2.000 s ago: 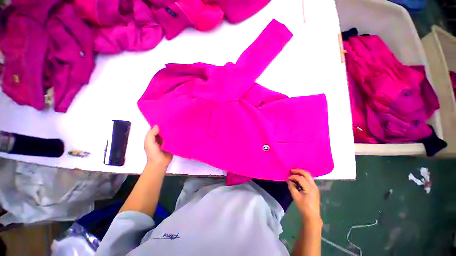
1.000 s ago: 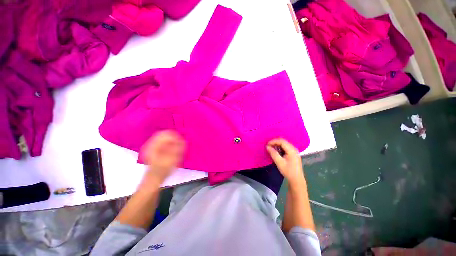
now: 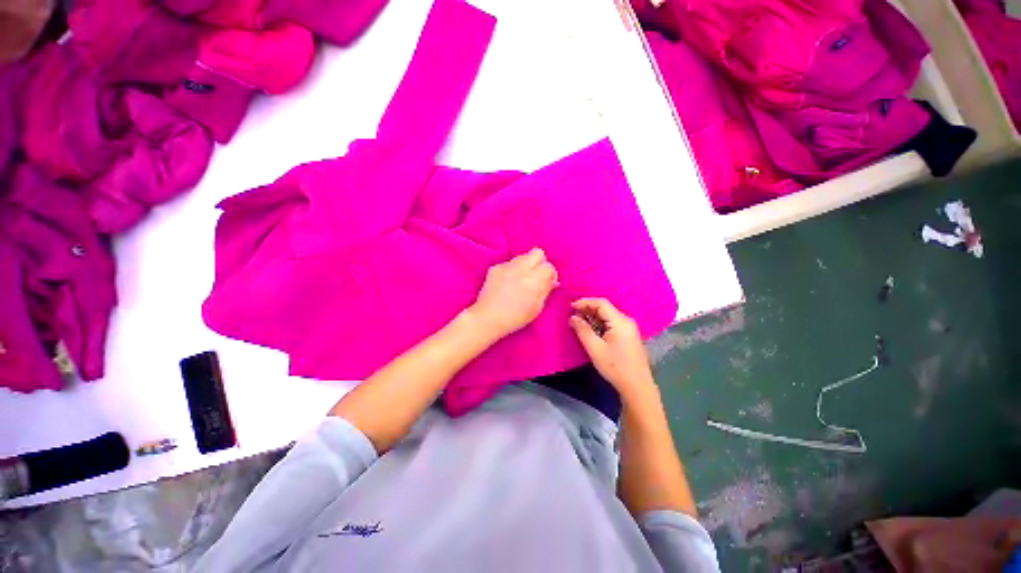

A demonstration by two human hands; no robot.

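A bright magenta jacket lies spread on the white table, one sleeve pointing away from me and the hem near the front edge. My left hand rests on the front part of the jacket, fingertips down on the cloth; whether it pinches the cloth cannot be told. My right hand is just to its right, over the cloth near the hem, fingers curled around a small dark thing that is mostly hidden. The round button seen earlier is hidden.
Magenta garments are heaped at the far left. A black phone, a small orange-and-pale tool and a dark cylindrical flask lie near the front left. A cream bin holds garments at right. A bent wire lies on the green floor.
My left hand has moved right from the jacket's left lower edge onto its front, close to my right hand. My right hand has left the hem edge. The view has turned and shifted.
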